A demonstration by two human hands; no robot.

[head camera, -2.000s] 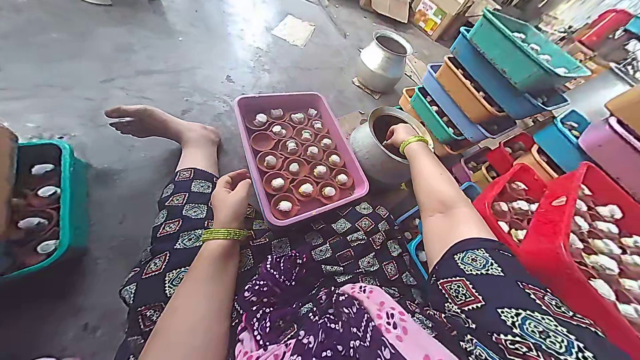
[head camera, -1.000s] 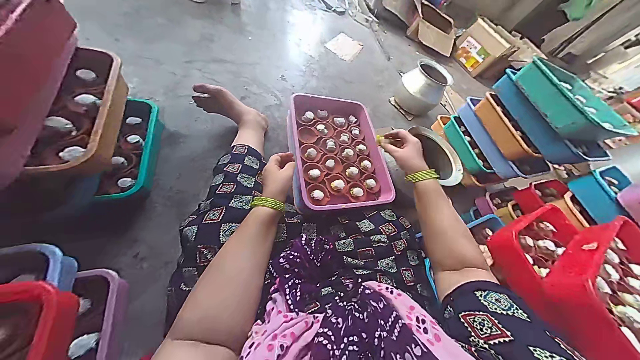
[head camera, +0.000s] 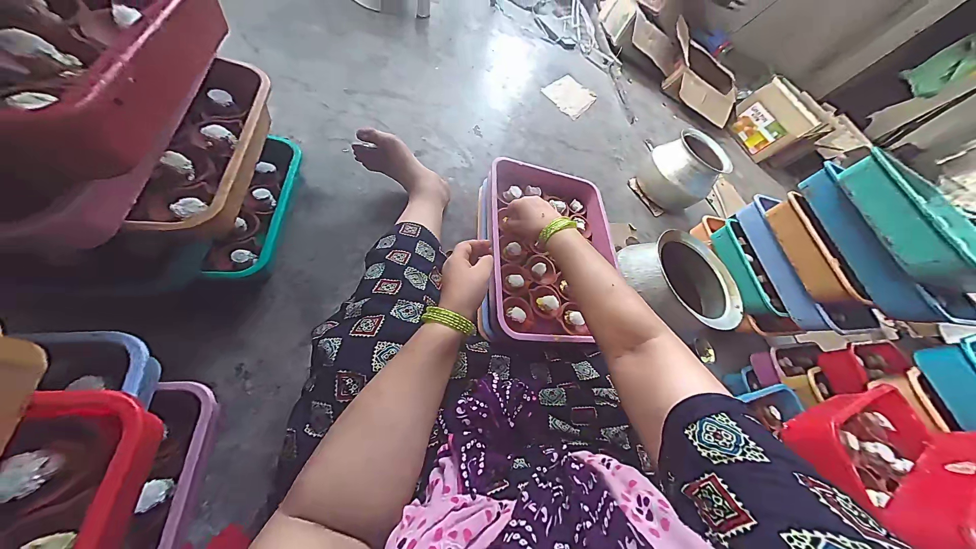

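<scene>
A pink plastic tray (head camera: pixel 553 335) rests across my lap, on top of other trays whose blue and orange edges show at its left side. Rows of small reddish-brown clay cups (head camera: pixel 515 280) fill it, with white tufts or lumps in them. My right hand (head camera: pixel 529 218) reaches into the upper left part of the tray, fingers down among the cups; whether it pinches something is hidden. At the tray's left rim is my left hand (head camera: pixel 467 267), fingers curled against the edge. Right of the tray lies a wide-mouthed metal pot (head camera: pixel 640 267), tilted, its inside dark.
Another metal pot (head camera: pixel 675 179) stands farther back on the right. Stacked trays of cups rise at left (head camera: pixel 263 145) and right (head camera: pixel 808 252). Red trays (head camera: pixel 831 415) sit at the lower right. Cardboard boxes (head camera: pixel 705 84) and a paper sheet (head camera: pixel 569 96) lie beyond.
My right hand has moved from the metal pot, where it was two seconds ago, left into the pink tray. My left hand remains by the tray's left rim. The view has swung left.
</scene>
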